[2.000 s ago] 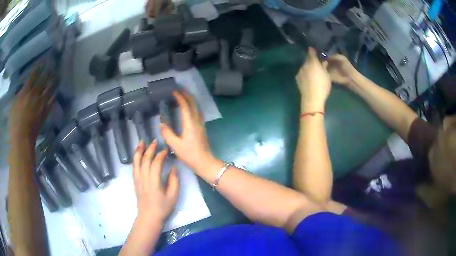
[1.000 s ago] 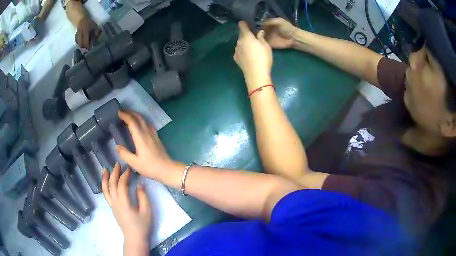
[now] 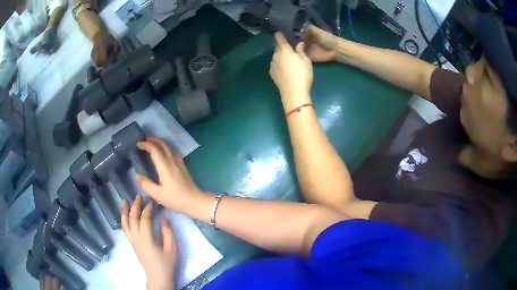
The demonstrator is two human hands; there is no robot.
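Observation:
Glossy dark grey hammer-shaped units lie side by side in a fanned row on a white sheet, handles towards me. My right hand, with a bracelet, is at the nearest unit at the row's right end. Its fingertips touch near the head and its thumb lies by the handle; the fingers are spread, and the unit lies flat. My left hand is palm down with fingers apart, just below the handle ends, holding nothing. Part of the nearest handle is hidden by my right hand.
More grey units and a pale ring lie beyond the row. Two units sit on the green mat. At right, a person's hands work at a grey part. Other hands show upper left; fingertips show lower left.
The view has turned right, so the row sits further left. The forearm at far left has gone; fingertips now show at the lower left. My hands stay nearly the same relative to the row.

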